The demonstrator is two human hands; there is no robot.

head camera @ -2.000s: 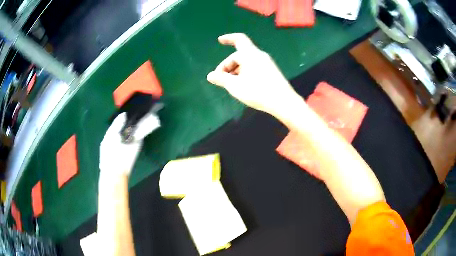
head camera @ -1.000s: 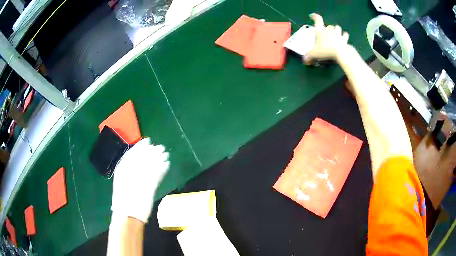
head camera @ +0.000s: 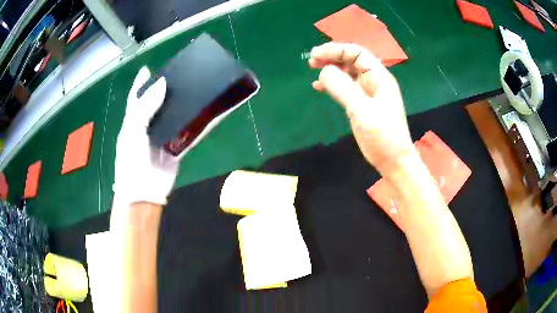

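Observation:
My gloved left hand (head camera: 143, 137) holds a flat black set-top box (head camera: 198, 85) tilted above the green belt, its glossy dark-red front facing toward me and to the right. My bare right hand (head camera: 372, 104) is raised over the belt to the right of the box, not touching it. A tiny pale, clear sliver, likely a clear sticker (head camera: 306, 55), shows at its fingertips. A curled label sheet (head camera: 275, 244) with white face and yellow edge lies on the black mat between my forearms.
Red-orange foam pads (head camera: 77, 148) lie along the belt (head camera: 281, 122). A red sheet (head camera: 449, 168) lies partly under my right forearm. A tape dispenser (head camera: 522, 82) stands at right. At left are a yellow roll (head camera: 66, 278), a white strip (head camera: 98, 269), orange handle loops and crinkled plastic (head camera: 21, 257).
My left hand has lifted the box off the belt. My right hand has moved left from the white plate by the upper foam pads, and the sliver now shows at its fingertips. The view has shifted.

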